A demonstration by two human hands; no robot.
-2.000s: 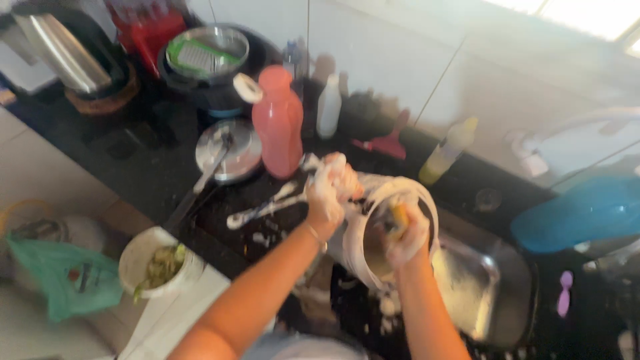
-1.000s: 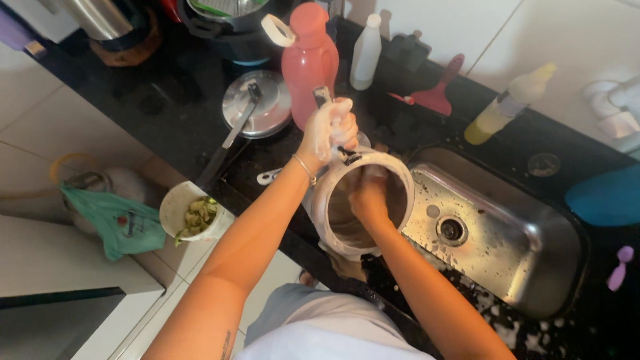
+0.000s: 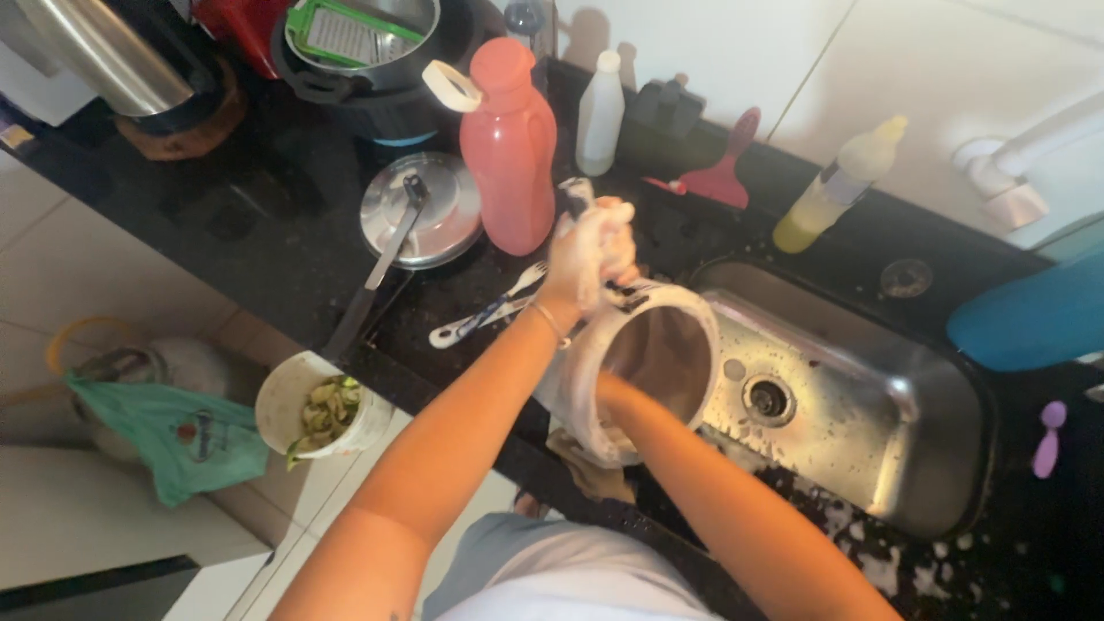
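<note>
A soapy metal pot [image 3: 586, 379] is tilted on its side at the sink's left edge, its mouth toward the stainless steel sink [image 3: 811, 414]. My left hand [image 3: 595, 250], covered in suds, grips the pot's long handle, whose dark end shows above the fist. My right hand [image 3: 614, 412] reaches inside the pot; its fingers are hidden by the wall, so whatever they hold is out of sight. A fork [image 3: 500, 302] and another white-handled utensil lie on the black counter just left of the pot. A brownish cloth [image 3: 591, 470] lies under the pot.
A pink bottle [image 3: 511, 155], a metal lid [image 3: 431, 216] with a dark-handled utensil, and a white bottle [image 3: 601, 116] stand left and behind. A yellow-liquid bottle [image 3: 832, 190] and pink scraper [image 3: 729, 168] are behind the sink. A tub of peelings [image 3: 276, 401] sits at the counter's front edge.
Two seconds ago my right hand was at the pot's mouth with a yellowish sponge-like thing; it has gone inside. My left hand stays at the handle.
</note>
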